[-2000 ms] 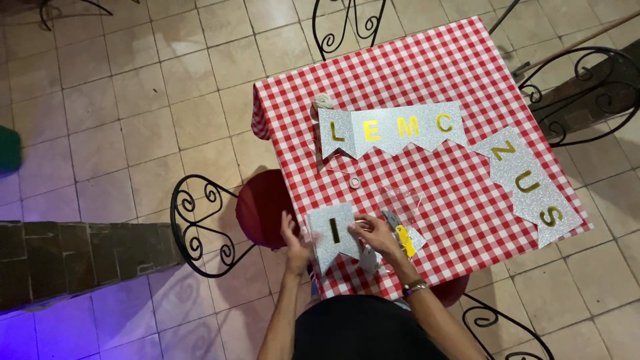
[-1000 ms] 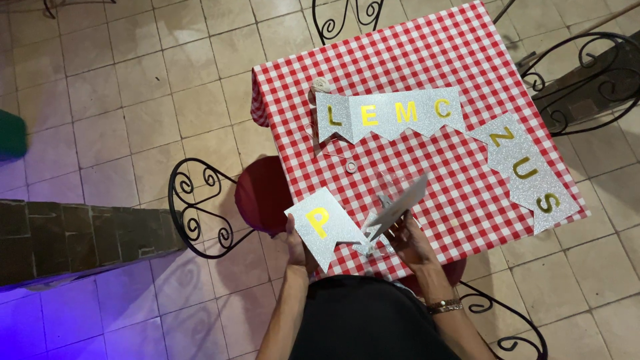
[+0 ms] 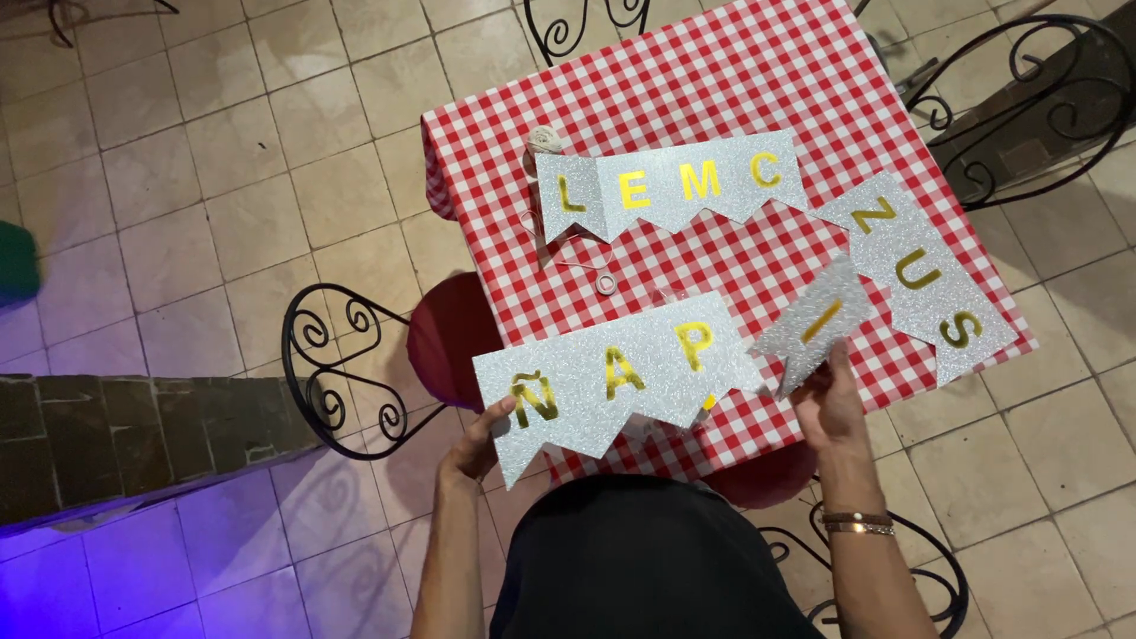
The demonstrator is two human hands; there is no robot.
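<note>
Between my hands stretches a silver glitter pennant banner point(image 3: 581, 389) with gold letters, partly unfolded over the table's near edge. My left hand point(image 3: 475, 444) grips its left end, beside the Ñ panel. My right hand point(image 3: 832, 398) holds a tilted pennant point(image 3: 815, 324) at the other end, marked with a gold bar-shaped letter. Farther back on the table, a row of pennants point(image 3: 661, 191) reads L, E, M, C. To its right, angled pennants point(image 3: 914, 271) carry Z, U, S. A small white ring-shaped roll point(image 3: 605, 284) and a ball of string point(image 3: 543, 140) lie near the left side.
A red-and-white checkered tablecloth point(image 3: 497, 133) covers the table. Black wrought-iron chairs stand around it, one with a red seat point(image 3: 454, 342) at the left and another with a scrolled back point(image 3: 1029, 115) at the right. A low tiled ledge point(image 3: 133, 435) is at far left.
The folded pennants in my hands have opened out, now showing Ñ, A and P. My left hand has moved left and my right hand right, each with an end. The pennants farther back stay put.
</note>
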